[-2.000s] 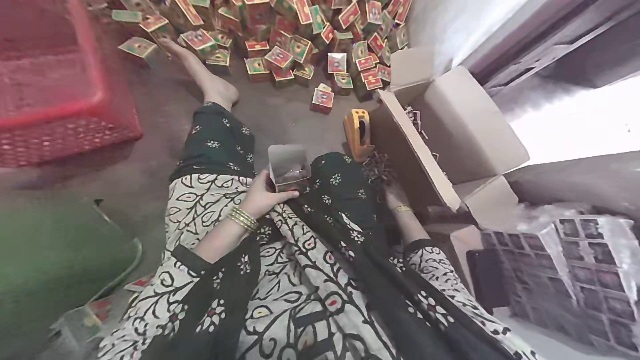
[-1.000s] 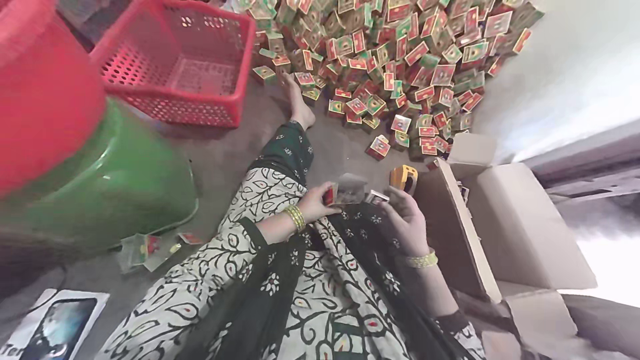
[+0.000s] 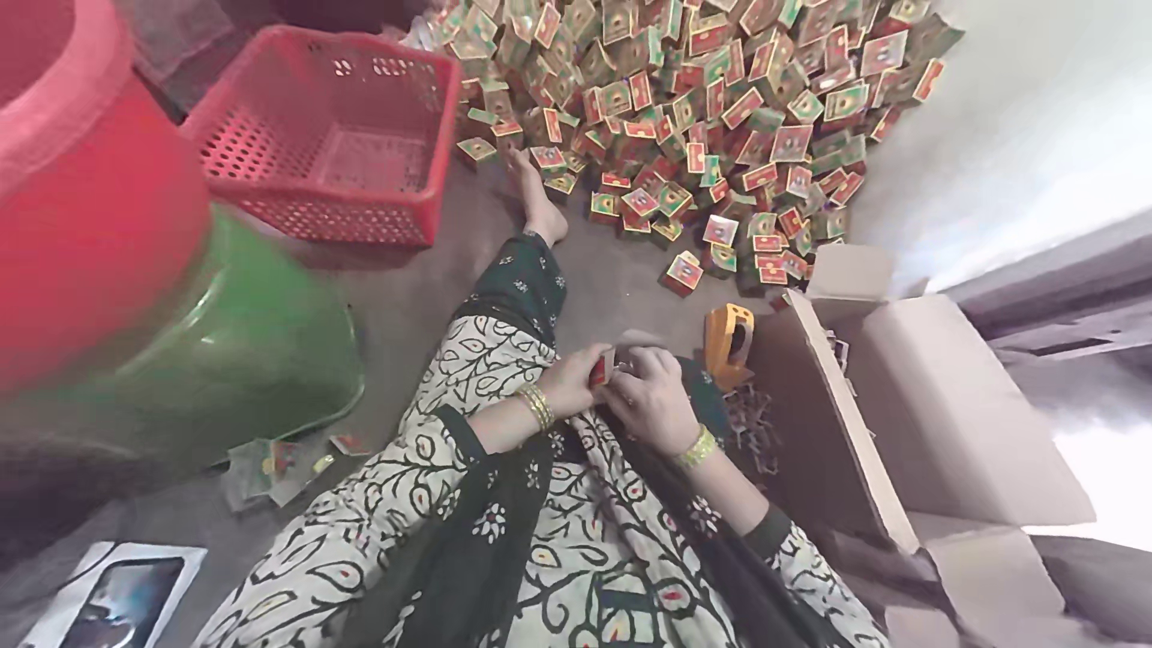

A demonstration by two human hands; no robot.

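Observation:
Both hands meet over my lap at a small box [image 3: 601, 370], whose red side shows between them. My left hand [image 3: 576, 378] grips it from the left. My right hand [image 3: 650, 396] has its fingers bent over the box's right side, hiding most of it; whether they hold a separate piece cannot be seen. Beyond the hands, a large heap of small red and green printed boxes [image 3: 702, 117] lies on the floor. One small box [image 3: 682, 273] sits at the near edge of the heap. A yellow tape dispenser [image 3: 727, 346] stands to the right of my hands.
An open cardboard carton [image 3: 855, 432] is at the right, with small dark pieces [image 3: 754, 423] beside it. At the left are a red basket [image 3: 432, 153], a red tub [image 3: 99, 207] and a green tub [image 3: 261, 333]. Clear packets [image 3: 261, 472] and a flat printed box [image 3: 126, 598] lie lower left.
Two seconds ago my left hand held an open clear-looking box while my right hand was down by the carton. My right hand has come over to the box and now covers it. The view has shifted left.

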